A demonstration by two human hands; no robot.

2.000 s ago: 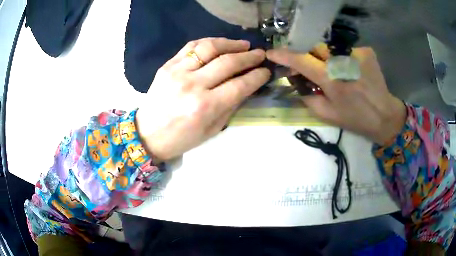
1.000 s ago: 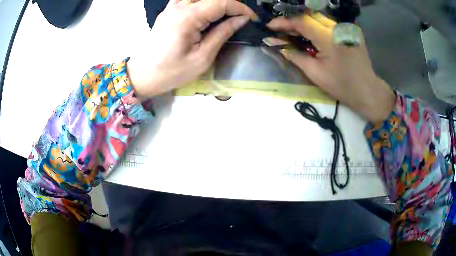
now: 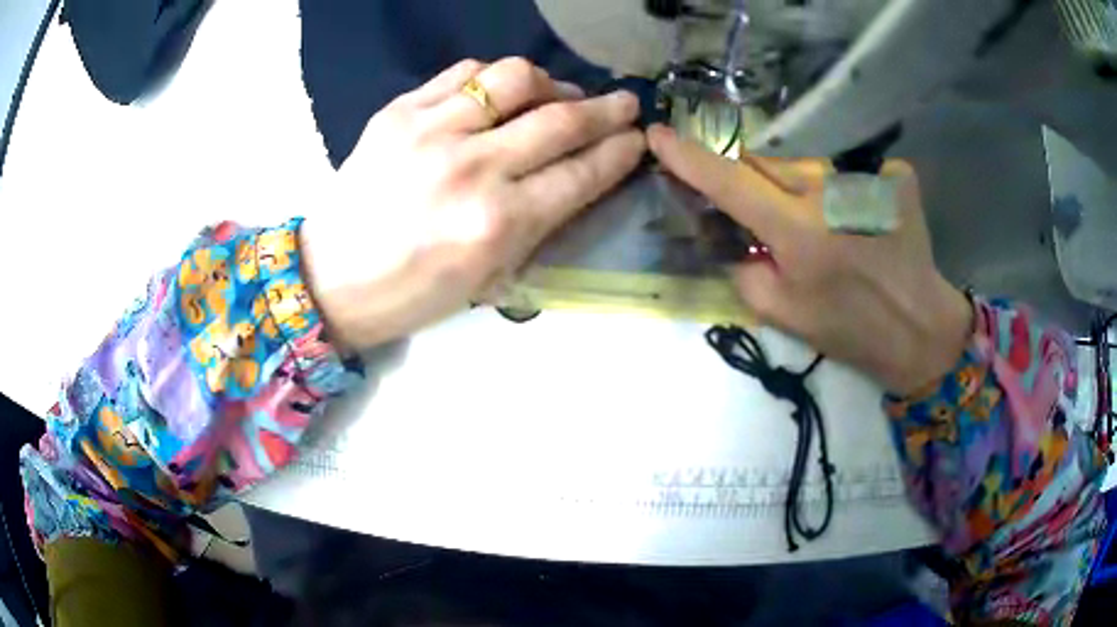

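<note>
A navy cut fabric panel (image 3: 404,37) lies under and behind my left hand (image 3: 472,196), which rests flat with its fingers together, their tips on the fabric edge by the needle. My right hand (image 3: 821,239) reaches in from the right, its index fingertip touching the fabric edge beside my left fingertips. A small red spot of the thread snips (image 3: 759,254) shows in my right palm; the rest is mostly hidden. The presser foot and needle (image 3: 710,86) are just behind my fingertips, beside a bright lamp spot.
The pale machine head (image 3: 906,61) is at the upper right. A yellow strip (image 3: 600,292) runs along the bed's front edge. A knotted black cord (image 3: 784,386) lies on the white table (image 3: 551,429). Another dark piece (image 3: 132,43) is at the upper left.
One second ago both hands pinched the fabric nearer the top of the view. Now my left hand lies flat over the fabric edge, and more of the panel shows. The whole view has shifted.
</note>
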